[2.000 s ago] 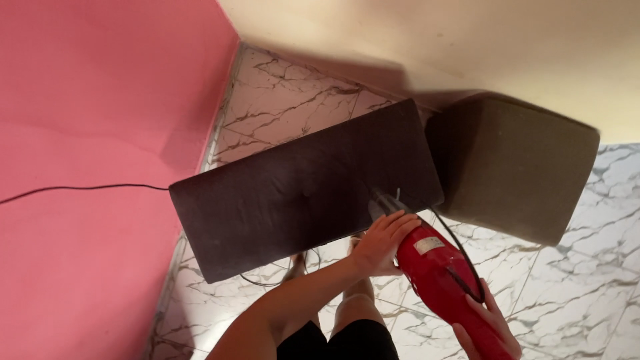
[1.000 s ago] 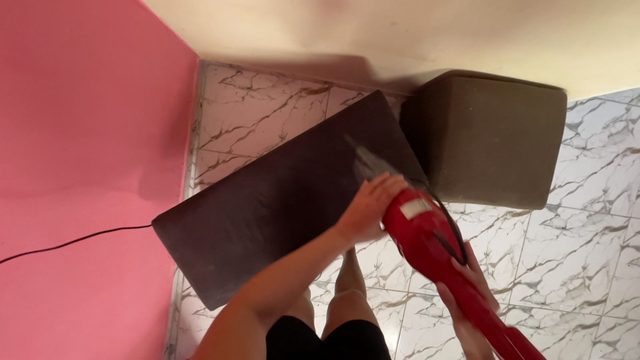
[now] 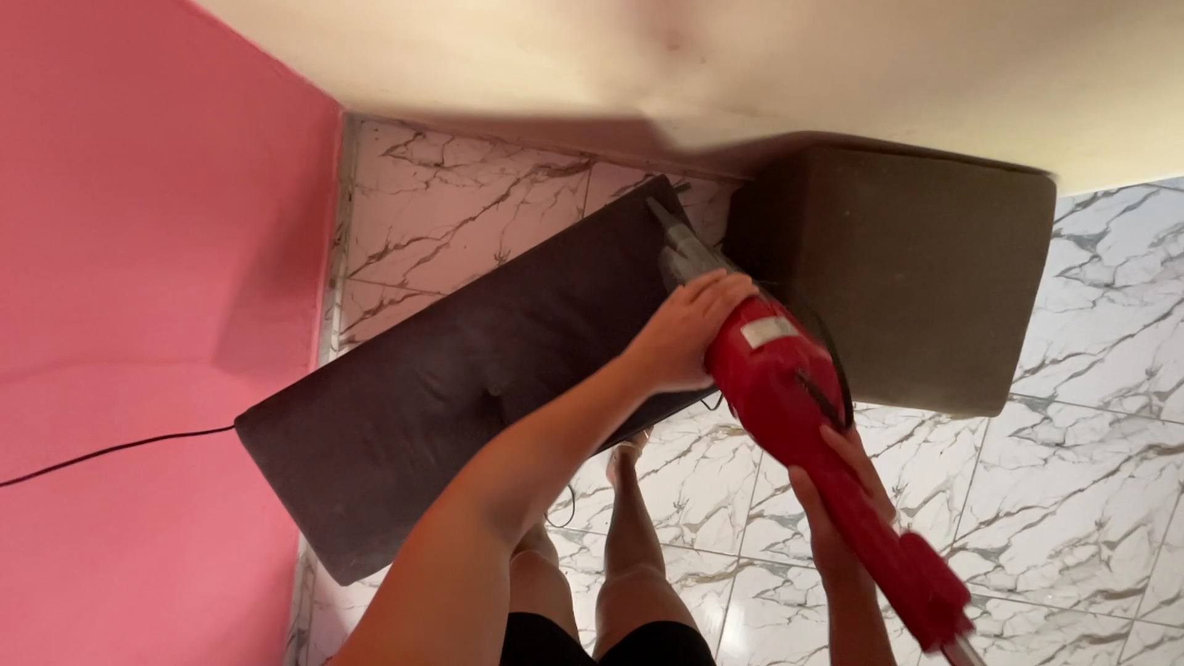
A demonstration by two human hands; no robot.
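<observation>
A red stick vacuum cleaner (image 3: 782, 388) slants across the view, its clear grey crevice nozzle (image 3: 680, 240) over the upper right end of a dark upholstered bench cushion (image 3: 444, 370). My left hand (image 3: 689, 328) is wrapped around the front of the red body, close behind the nozzle. Farther back, my right hand (image 3: 846, 490) grips the narrower red handle part, its fingers partly hidden. Whether the nozzle tip touches the fabric, I cannot tell.
A brown upholstered block (image 3: 925, 277) stands right of the cushion, by the cream wall (image 3: 555, 55). A pink wall (image 3: 166, 231) is at left, with a black cord (image 3: 120, 449) across it. My legs stand on the marble-patterned tile floor (image 3: 1064, 499).
The nozzle has moved up along the cushion to its upper right end. Both hands have kept hold of the vacuum.
</observation>
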